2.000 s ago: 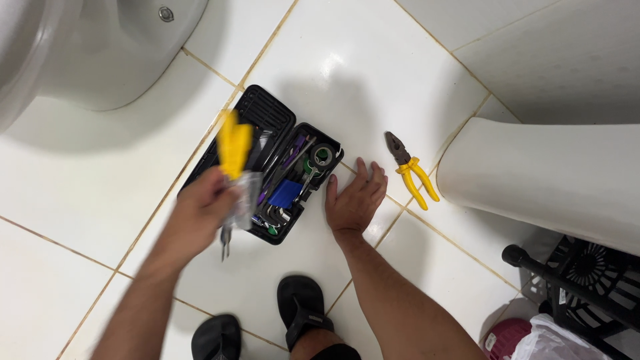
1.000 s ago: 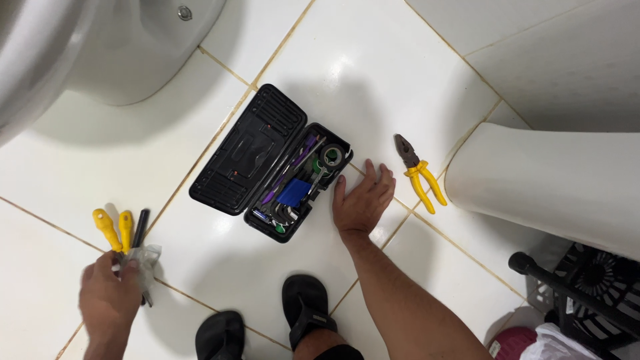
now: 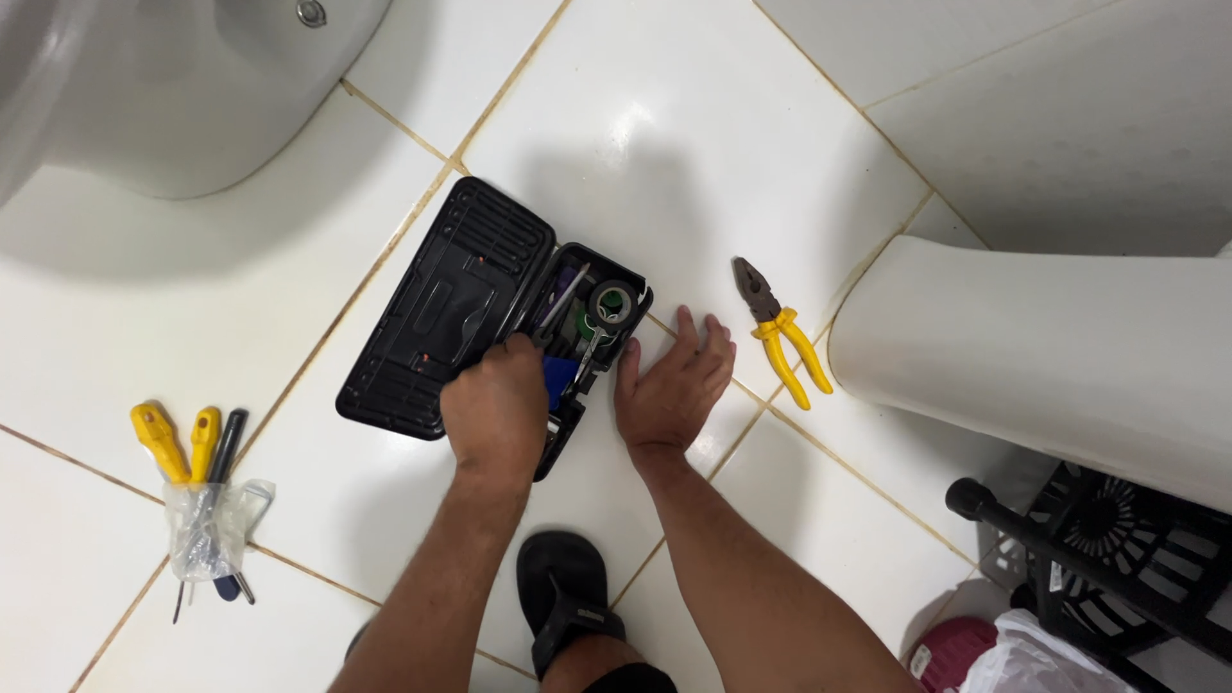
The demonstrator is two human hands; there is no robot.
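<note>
My left hand (image 3: 496, 404) reaches into the open black plastic toolbox (image 3: 423, 318); its fingertips are hidden, so any hold is unclear. In the box lie a roll of black tape (image 3: 613, 304), a wrench (image 3: 589, 354), a blue item (image 3: 558, 378) and a thin shaft with a purple part. My right hand (image 3: 674, 390) rests beside the box, fingers spread, holding nothing. Combination pliers with yellow handles (image 3: 791, 354) lie to its right. On the floor at the left, yellow-handled tools (image 3: 159, 441) and a dark tool (image 3: 227, 445) sit partly in a clear plastic bag (image 3: 204, 539).
A white ceramic fixture (image 3: 221, 125) stands at the upper left, a white rounded one (image 3: 1020, 337) at the right. A black plastic rack (image 3: 1107, 539), a dark red container (image 3: 953, 650) and a white plastic bag (image 3: 1035, 659) occupy the lower right. A black flip-flop (image 3: 563, 587) is on a foot below the box.
My left hand has let go of the bagged tools on the floor at the left and moved right, into the toolbox. My right hand remains beside the box.
</note>
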